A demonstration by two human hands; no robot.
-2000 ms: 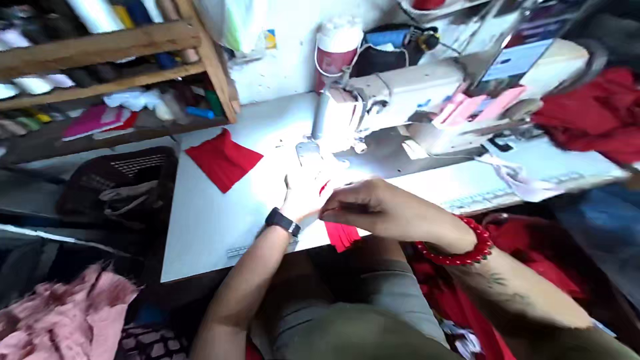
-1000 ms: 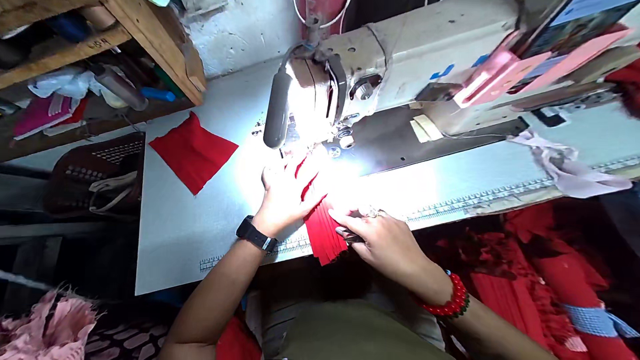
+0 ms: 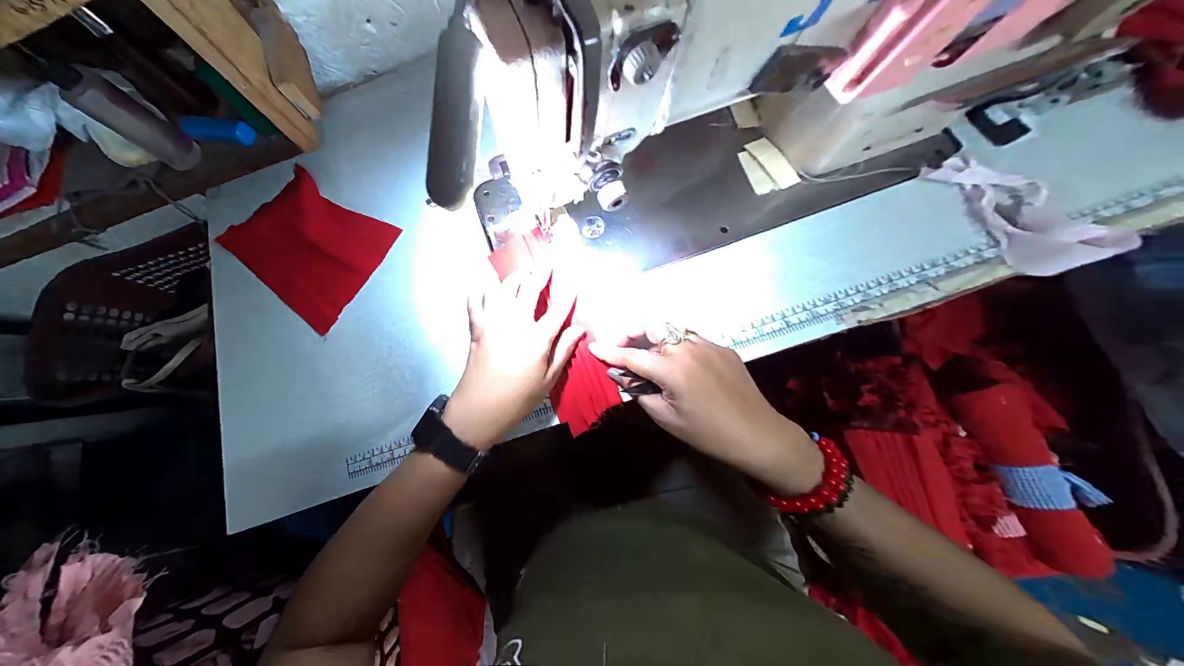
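Note:
A strip of pleated red fabric (image 3: 587,393) runs from under the presser foot of a sewing machine (image 3: 555,111) to the table's front edge. My left hand (image 3: 513,347) lies on the fabric just in front of the needle area, fingers spread, pressing it flat. At the fabric's right edge, my right hand (image 3: 689,379) has its index finger extended onto the cloth; a small dark tool, perhaps thread snips, is held in its curled fingers. Glare from the lamp hides the needle. A separate red fabric piece (image 3: 310,250) lies flat on the table to the left.
The white sewing table (image 3: 287,416) has a ruler tape (image 3: 832,301) along its front edge. A wooden shelf (image 3: 240,69) and a brown plastic basket (image 3: 69,310) stand at left. A pale cloth strip (image 3: 1036,227) lies at right, above piled red fabric (image 3: 925,453).
The view has moved closer to the machine. Since two seconds ago, my right hand has shifted from near the left fingers to the strip's right edge, and my left hand has spread over the cloth.

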